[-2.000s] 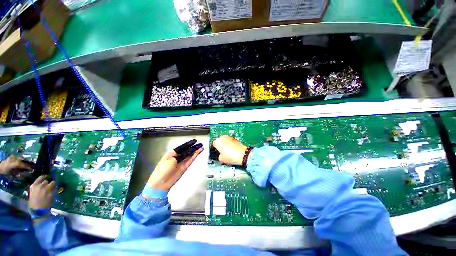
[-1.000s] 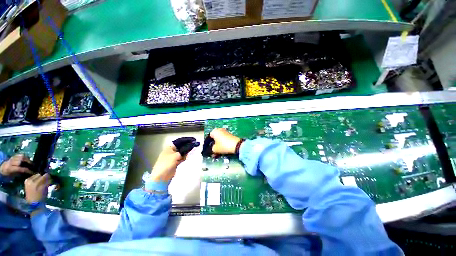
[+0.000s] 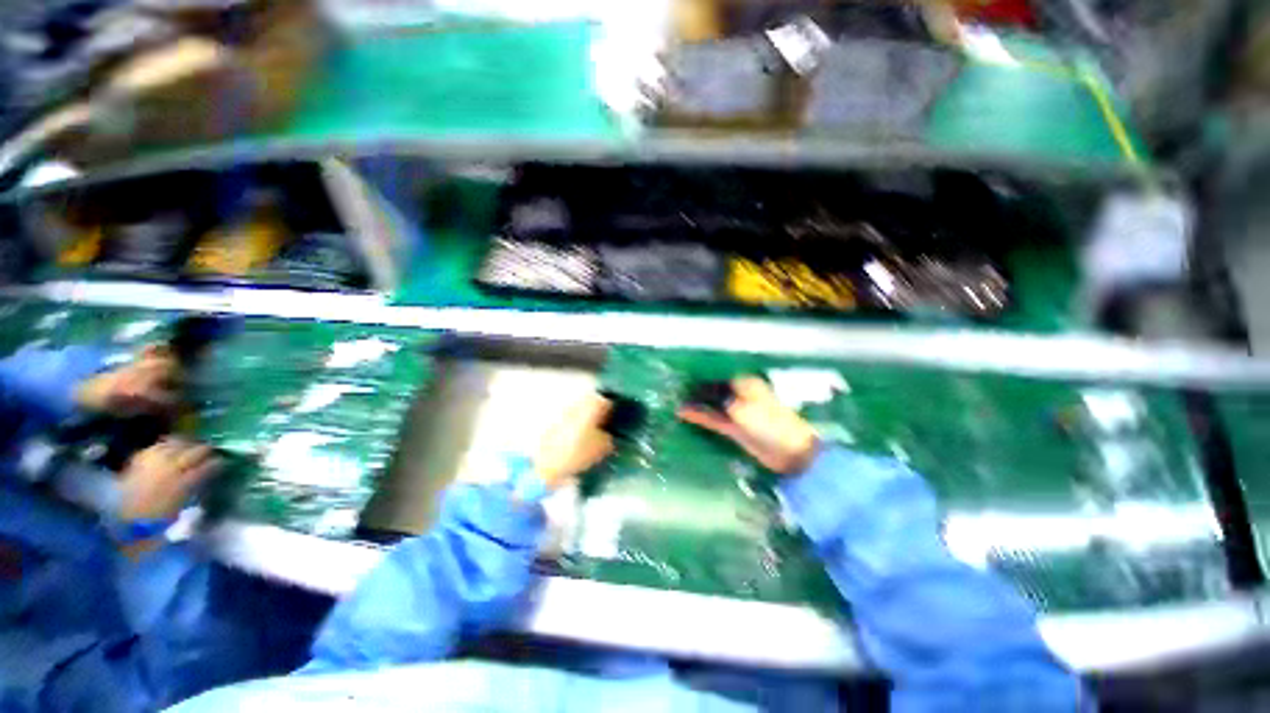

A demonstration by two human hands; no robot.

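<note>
The picture is blurred. A green printed circuit board (image 3: 696, 522) lies on the line in front of me. My left hand (image 3: 578, 436) is over the board's left edge, beside the open gap, with black finger cots at its fingertips. My right hand (image 3: 752, 418) is above the board to the right of my left hand, its thumb apart and black at its fingertips. The blur hides whether either hand holds a component.
A black component bin tray (image 3: 634, 209) stands behind the pale conveyor rail (image 3: 669, 332), with pale, grey, yellow and mixed bits. The gap (image 3: 481, 418) shows pale metal. A neighbour's hands (image 3: 160, 481) are at the left. Boxes (image 3: 724, 77) stand on the green shelf.
The view has shifted and blurred. My left hand has moved right from above the gap to the board's edge. My right hand has moved right, away from that edge, and its thumb now shows apart.
</note>
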